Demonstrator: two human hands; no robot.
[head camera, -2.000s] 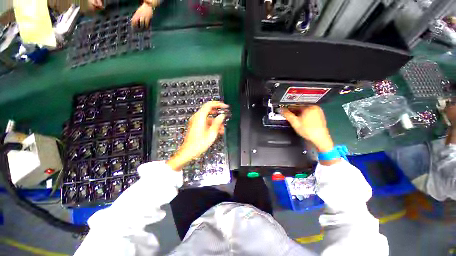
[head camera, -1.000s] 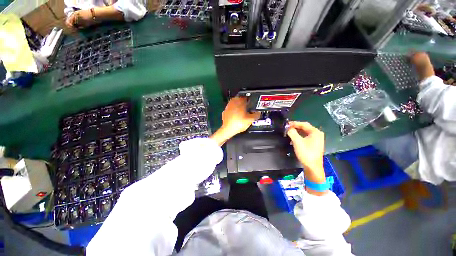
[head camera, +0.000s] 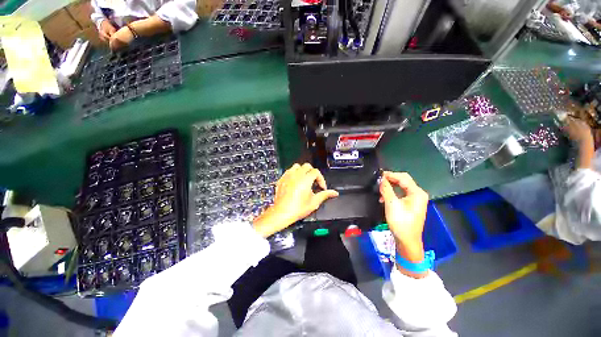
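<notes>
The black benchtop machine (head camera: 389, 81) stands in front of me. Its small white-silver fixture (head camera: 346, 156) sits on the base below a red-and-white label. My left hand (head camera: 300, 192) is over the left front of the base, thumb and fingers apart, with nothing visible in it. My right hand (head camera: 403, 201) is at the right edge of the base, with thumb and forefinger pinched on a small dark part (head camera: 380, 176). The clear blister tray (head camera: 233, 170) and the black blister tray (head camera: 132, 209) lie to the left, both holding small parts.
A cream box (head camera: 41, 238) and thick black hose are at far left. A crinkled clear bag (head camera: 476, 141) and small red-and-silver parts (head camera: 542, 137) lie right of the machine. Blue bins (head camera: 491, 222) are below the bench edge. Other people's hands work at upper left and far right.
My left hand has drawn back from beside the fixture toward the machine's front edge. The labelled part of the machine has shifted back, and the fixture is uncovered. My right hand stays near the base's right edge.
</notes>
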